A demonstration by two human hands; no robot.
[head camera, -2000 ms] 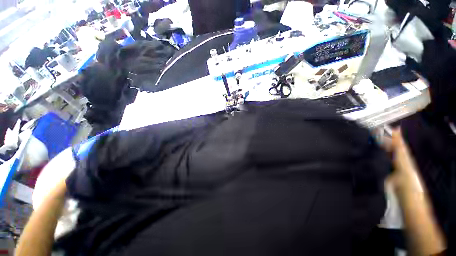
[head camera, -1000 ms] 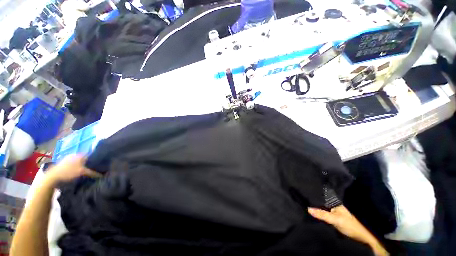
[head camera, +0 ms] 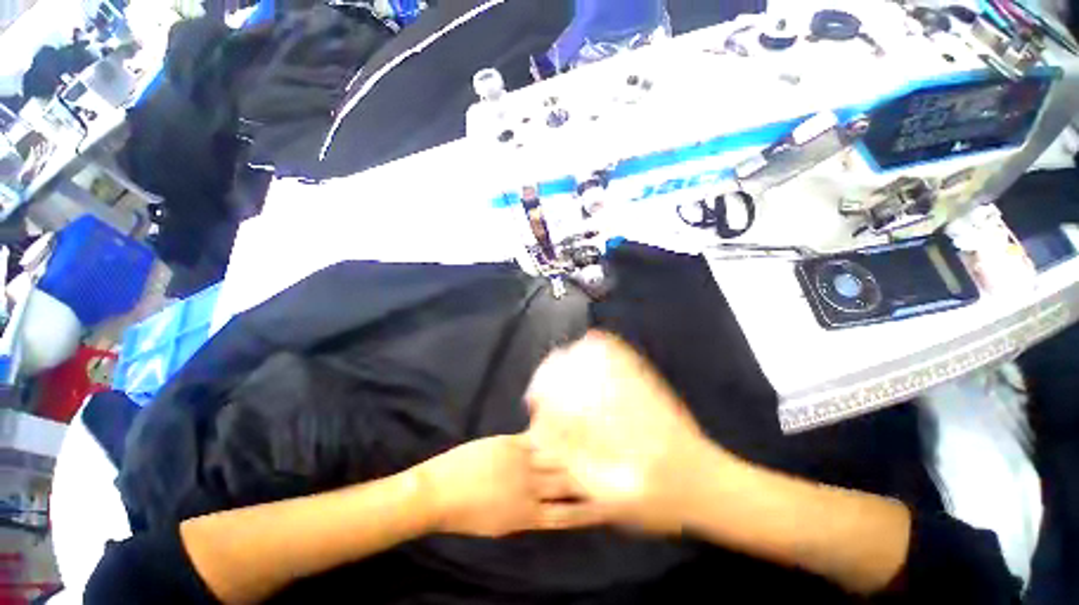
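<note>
The black garment body point(head camera: 343, 355) spreads over the table edge and my lap, its far edge at the presser foot point(head camera: 559, 281) of the white sewing machine point(head camera: 663, 154). My left hand point(head camera: 503, 485) and my right hand point(head camera: 609, 425) are together over the cloth, just in front of the needle area. The right hand is blurred and overlaps the left. Their fingertips are hard to make out, and I cannot tell whether they pinch the cloth.
A black device with a round dial point(head camera: 890, 284) lies right of the machine head, near the measuring scale point(head camera: 935, 378). Dark scissors loops point(head camera: 731, 213) show under the arm. Black cloth with white piping point(head camera: 402, 59) lies behind. Blue crates point(head camera: 95, 270) stand at left.
Both hands have moved from the garment's left and right sides to its middle, near the needle. The cloth has shifted and uncovered more table at right, with the dial device in sight.
</note>
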